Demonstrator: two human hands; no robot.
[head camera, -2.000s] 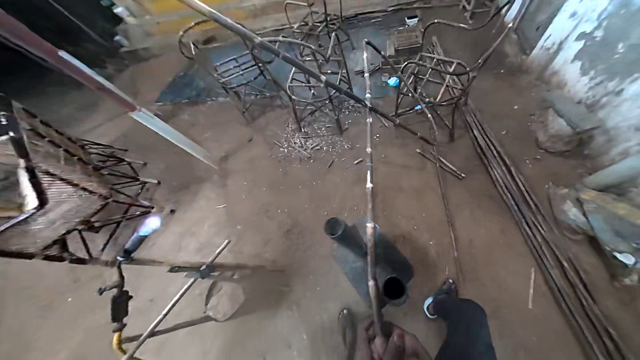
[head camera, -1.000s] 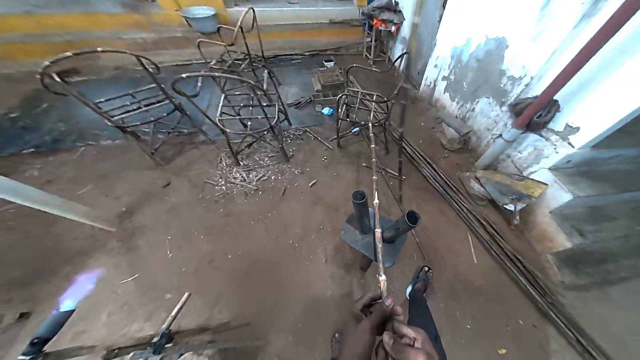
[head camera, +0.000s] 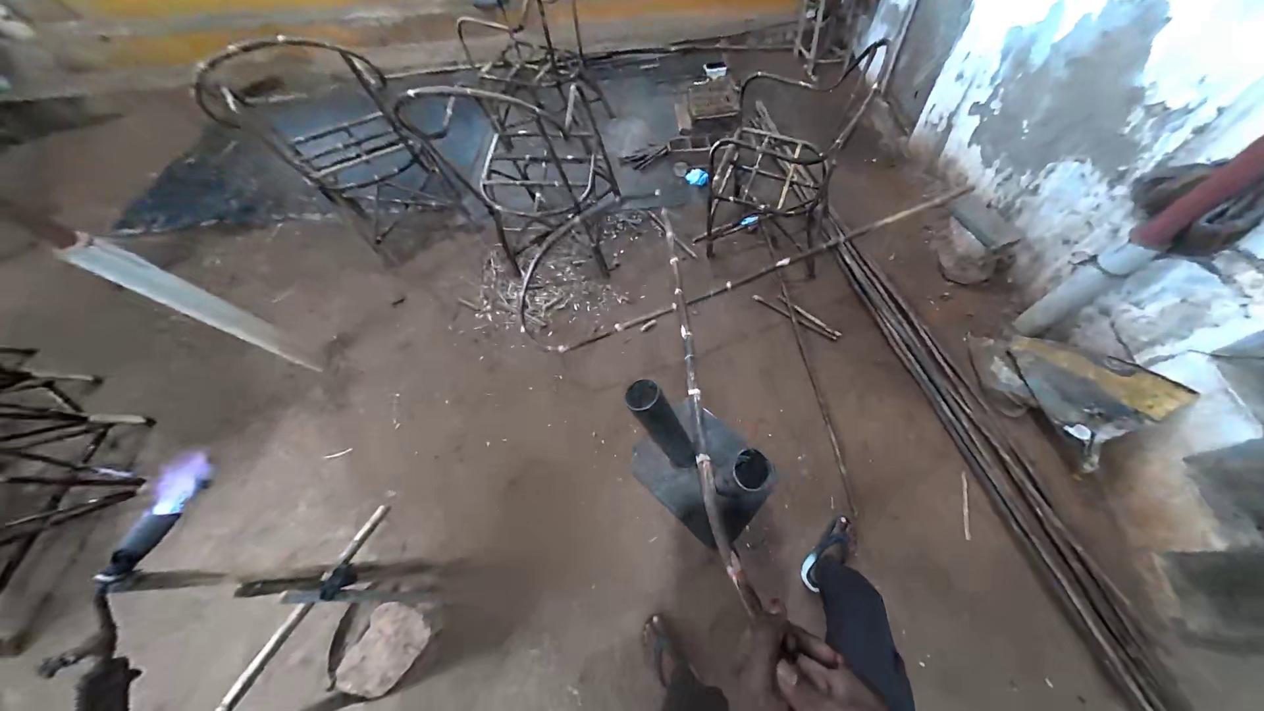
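At the bottom, my left hand (head camera: 762, 652) is closed around the lower end of a long jointed cane (head camera: 689, 365). My right hand (head camera: 828, 673) touches or nearly touches it with bent fingers; whether it also grips the cane is unclear. The cane points away from me, over a dark metal base plate (head camera: 654, 476) with two upright pipes (head camera: 664, 423). Farther off, another cane (head camera: 790, 262), hooked at its left end, crosses behind it; its support cannot be told.
A gas torch (head camera: 143, 541) burns at left, beside a pole joint and a stone (head camera: 385, 650). Cane chair frames (head camera: 543, 158) stand ahead around shavings (head camera: 553, 286). Long canes (head camera: 948, 395) lie at right, near a pipe (head camera: 1086, 286) against the wall. My sandalled feet flank the hands.
The hooked cane crossing behind the held one shows now but not one second ago. My left hand keeps hold of its cane. The view has swung markedly since two seconds ago.
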